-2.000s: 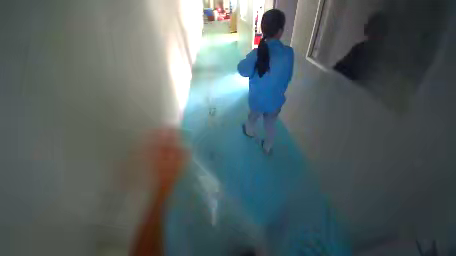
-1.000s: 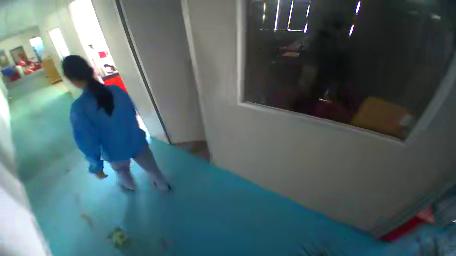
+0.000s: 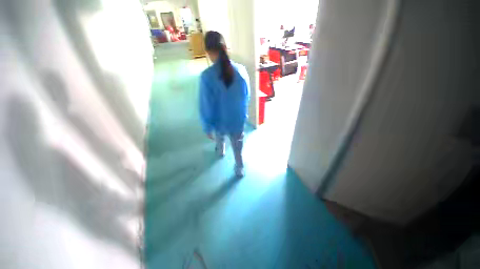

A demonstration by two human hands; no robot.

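Neither my left hand nor my right hand is in the picture. No held tool or load shows. Nearest in front of me is the blue-green corridor floor (image 3: 221,226). A person in a blue smock (image 3: 226,100) with a long dark ponytail walks ahead, seen from behind, just left of the picture's middle.
A pale wall (image 3: 79,157) runs along the left, blurred. On the right a bright doorway (image 3: 281,113) shows red and dark furniture (image 3: 271,79), then a grey wall panel (image 3: 337,105). A yellow-brown box or cabinet (image 3: 198,45) stands far down the corridor. The lower right is dark.
The view has swung back left from the window wall towards the corridor. The person has walked on, now beside the bright doorway. The blurred hand seen two seconds ago is out of the picture.
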